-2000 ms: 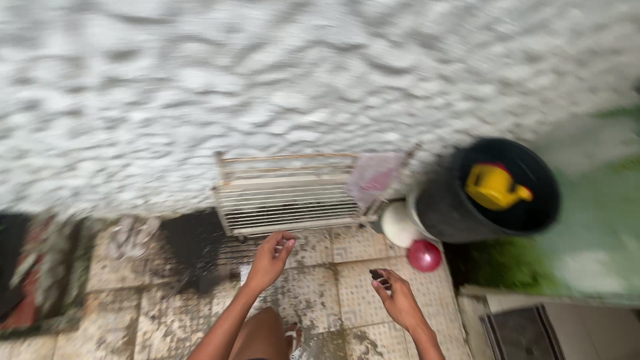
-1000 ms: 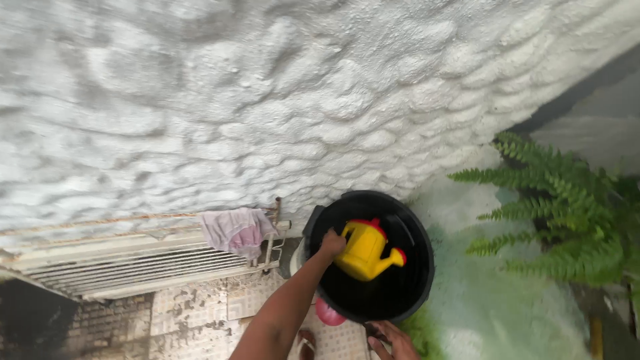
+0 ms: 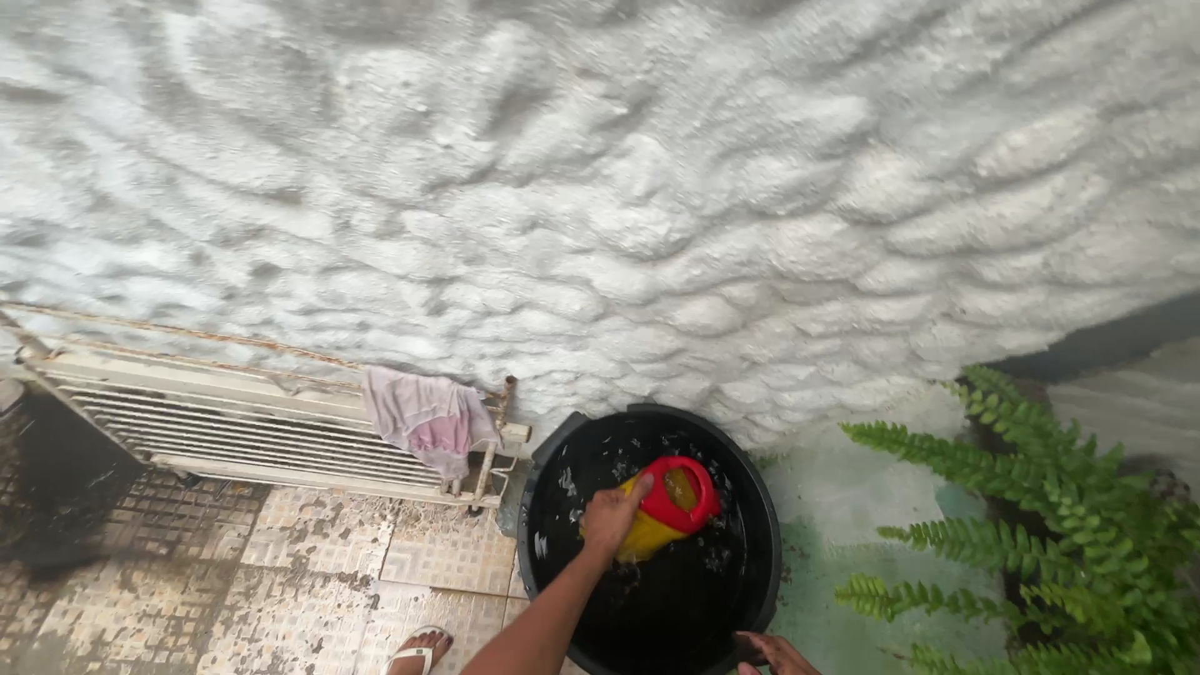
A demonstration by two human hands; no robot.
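Note:
A large round black plastic tub (image 3: 771, 525) stands at the wall's foot with dark, rippling water in it. My left hand (image 3: 611, 517) grips a yellow plastic watering can (image 3: 647, 536) with a red rim; the can lies tilted and partly sunk in the water, its red opening toward the upper right. The can's spout is hidden. My right hand (image 3: 776, 653) is at the tub's lower right rim, near the bottom edge of the view, and a small dark thing shows by its fingers; its grip is not clear.
A rusty white metal rack (image 3: 272, 431) with a pinkish cloth (image 3: 431, 422) over its end stands left of the tub, against a rough white wall (image 3: 600, 206). Worn floor tiles (image 3: 291, 600) and a sandalled foot (image 3: 422, 652) are below. Green ferns (image 3: 1050, 525) grow at right.
Between one second ago and now, the watering can has gone from lying with its spout to the right to being tilted in the water, red rim up, in my left hand.

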